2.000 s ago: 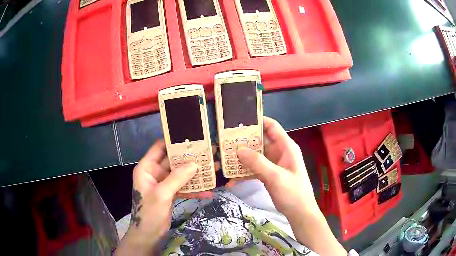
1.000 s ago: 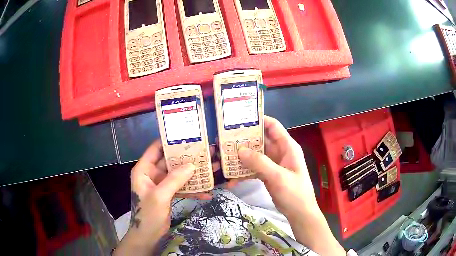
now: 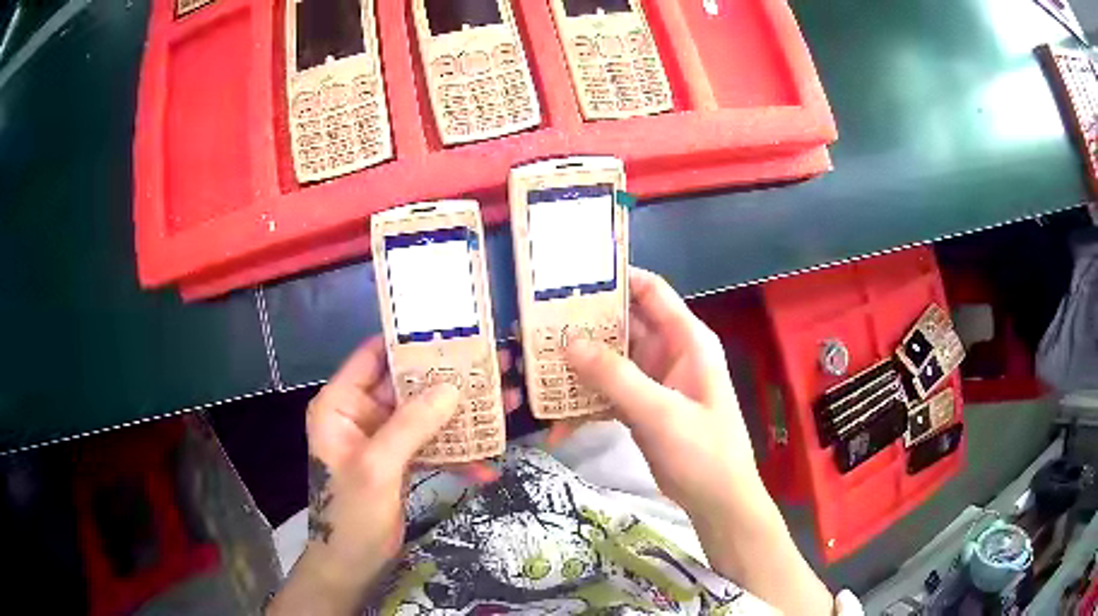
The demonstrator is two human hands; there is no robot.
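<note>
My left hand (image 3: 373, 451) holds a gold keypad phone (image 3: 448, 361) upright, thumb on the keys just below the screen. My right hand (image 3: 674, 397) holds a second gold keypad phone (image 3: 549, 327) beside it, slightly higher, thumb on its navigation key area. Both screens are lit white with dark blue bands at top and bottom. A small green-blue tab sticks out at the upper right of the right phone's screen. The fingers behind both phones are mostly hidden. The red foam tray (image 3: 223, 247) lies beyond them, with three gold phones fully or partly seen in its near row, screens dark.
The tray rests on a dark green bench (image 3: 927, 144). At lower right, a red tray (image 3: 843, 517) holds piled gold and black phones (image 3: 873, 415) and a round silvery item (image 3: 832, 355). A light blue round object (image 3: 997, 554) stands at the lower right corner.
Both screens went from dark to lit with a list and red bar, and now show plain white between blue bands. Both hands keep their hold; the view has shifted slightly.
</note>
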